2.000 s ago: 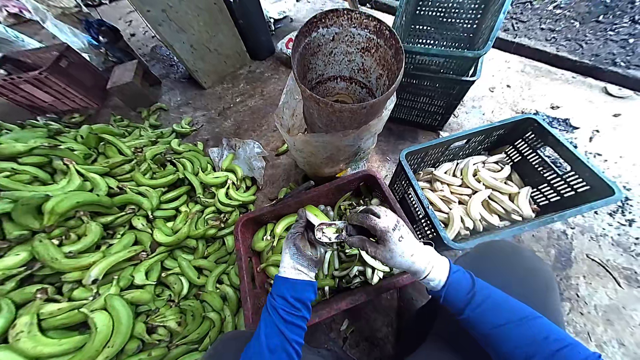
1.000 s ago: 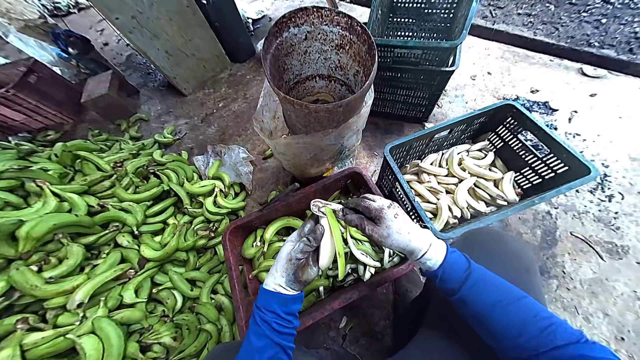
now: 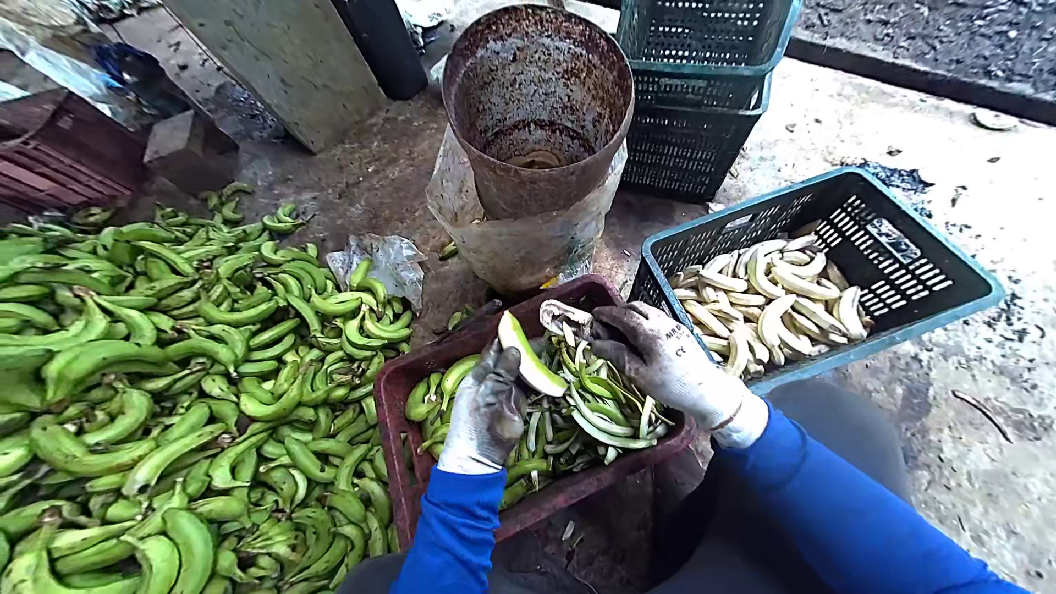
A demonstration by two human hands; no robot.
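My left hand (image 3: 488, 408), in a soiled white glove, grips a partly peeled green plantain (image 3: 530, 359) that tilts over the dark red plastic crate (image 3: 403, 478). In my right hand (image 3: 656, 355), also gloved, is a peeler-like metal tool (image 3: 564, 315), held just right of the plantain and apart from it. Under both hands the crate holds unpeeled green plantains (image 3: 425, 400) at its left side and a heap of cut peel strips (image 3: 606, 408) at its right. Peeled plantains (image 3: 767, 297) lie in the blue-rimmed dark crate (image 3: 924, 326) on the right.
A large pile of green plantains (image 3: 206, 371) covers the floor at left. A rusty metal drum (image 3: 536, 107) with plastic around its base stands ahead. Stacked dark crates (image 3: 701, 99) are behind it. A red crate (image 3: 66, 157) and a block (image 3: 188, 148) sit at the upper left.
Two seconds ago both hands were close together around the tool; now they are apart. The plantain in my left hand shows a broad pale peeled face, where a second ago a green strip showed.
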